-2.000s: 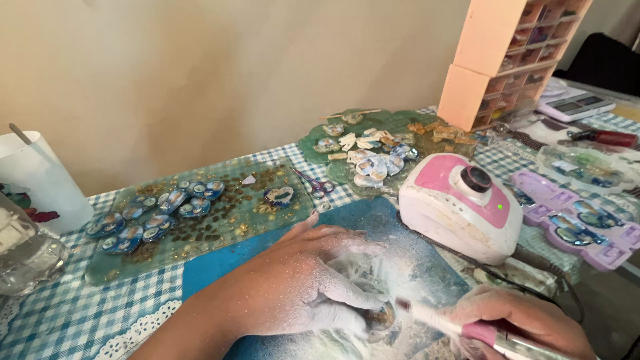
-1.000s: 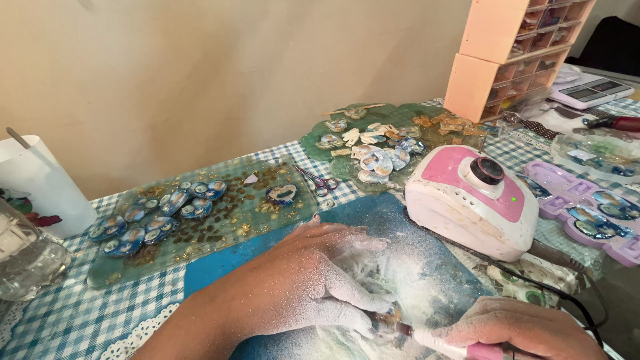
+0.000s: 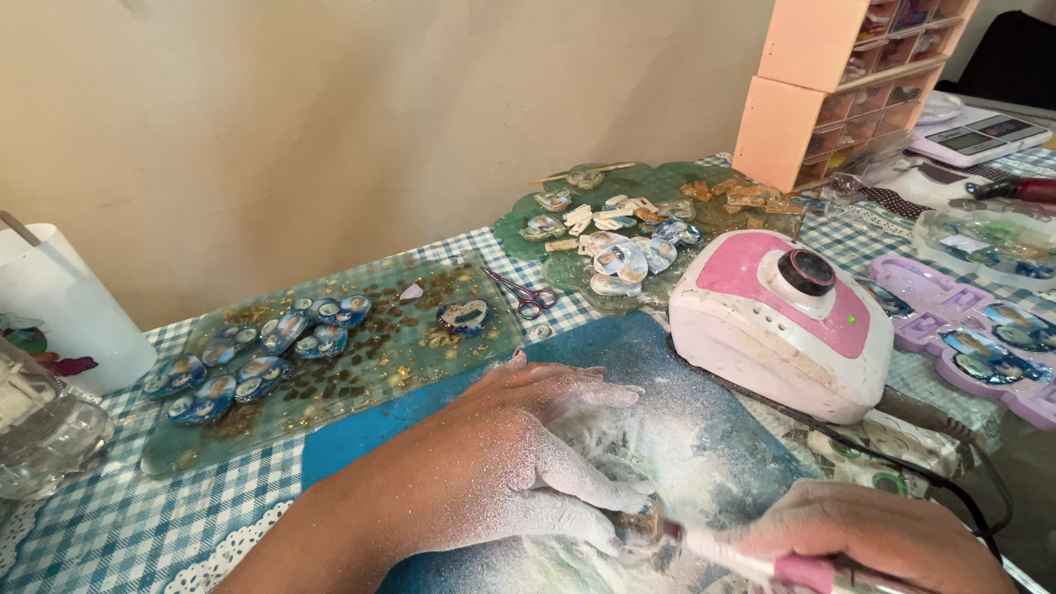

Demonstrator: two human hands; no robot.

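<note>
My left hand [image 3: 528, 462], coated in white dust, lies over a blue mat [image 3: 355, 437] and pinches a small amber-coloured piece [image 3: 639, 524] between thumb and finger. In my right hand [image 3: 858, 528] is a pink and white rotary sanding handpiece [image 3: 800, 571], its brownish tip touching or very close to the piece. White powder [image 3: 701, 462] covers the mat around both hands. Behind my right hand stands the pink and white control unit [image 3: 780, 322] with a black knob and a lit green light. The underside of the piece is hidden.
Glossy blue resin pieces [image 3: 264, 375] rest on a green translucent sheet [image 3: 330, 404] at left, near small scissors [image 3: 528, 299]. More pieces [image 3: 623, 260] lie behind. A white cup [image 3: 74, 313], a peach drawer unit [image 3: 775, 132], purple moulds [image 3: 916, 309], a scale [image 3: 973, 136] and a cable [image 3: 891, 462] surround the work.
The handpiece tip was apart from the piece two seconds ago and has moved left to it. My left hand has kept its hold on the piece.
</note>
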